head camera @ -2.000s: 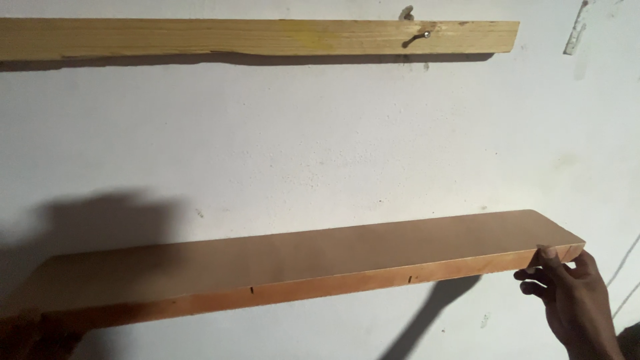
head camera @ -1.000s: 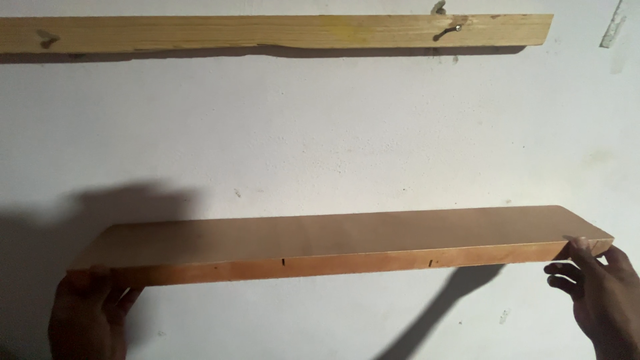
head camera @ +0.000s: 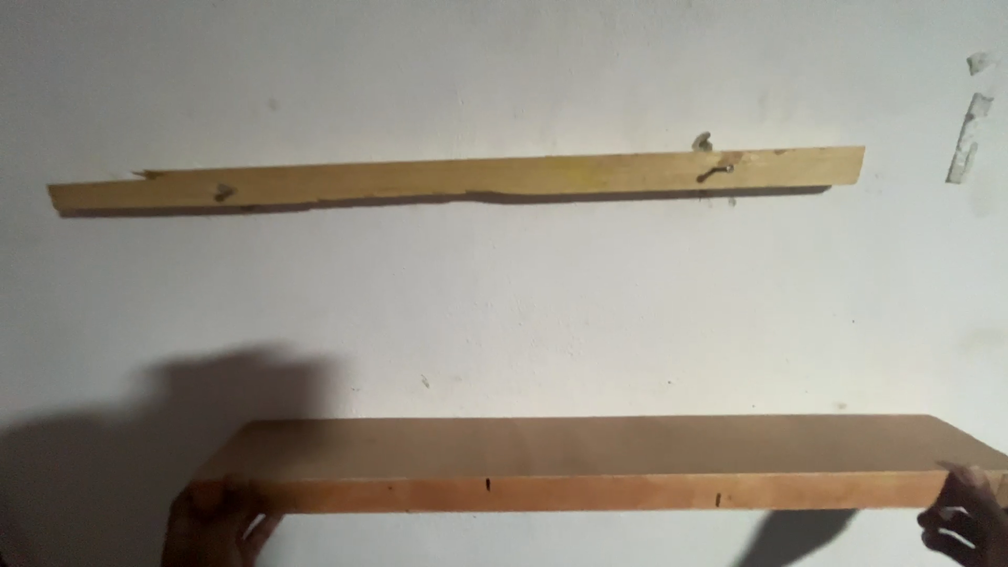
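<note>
A long wooden board (head camera: 583, 449) with a flat brownish top and an orange-brown front edge lies level against the white wall, low in the head view. Two short dark marks show on its front edge. My left hand (head camera: 213, 520) grips the board's left end, in shadow, with fingers beneath it. At the right end, my right hand (head camera: 965, 512) holds the front edge between thumb and fingers; part of this hand is cut off by the frame.
Above, a narrow rough wooden batten (head camera: 512, 177) is fixed to the wall, a bent nail (head camera: 715, 172) near its right end and another metal fastener (head camera: 224, 191) near its left. A pale damaged strip (head camera: 969, 138) marks the wall at the far right. Shadows fall at lower left and below the board.
The view has shifted up, showing the whole batten. The board, tilted two seconds ago with its left end lower, now lies nearly level. Both hands remain at its ends.
</note>
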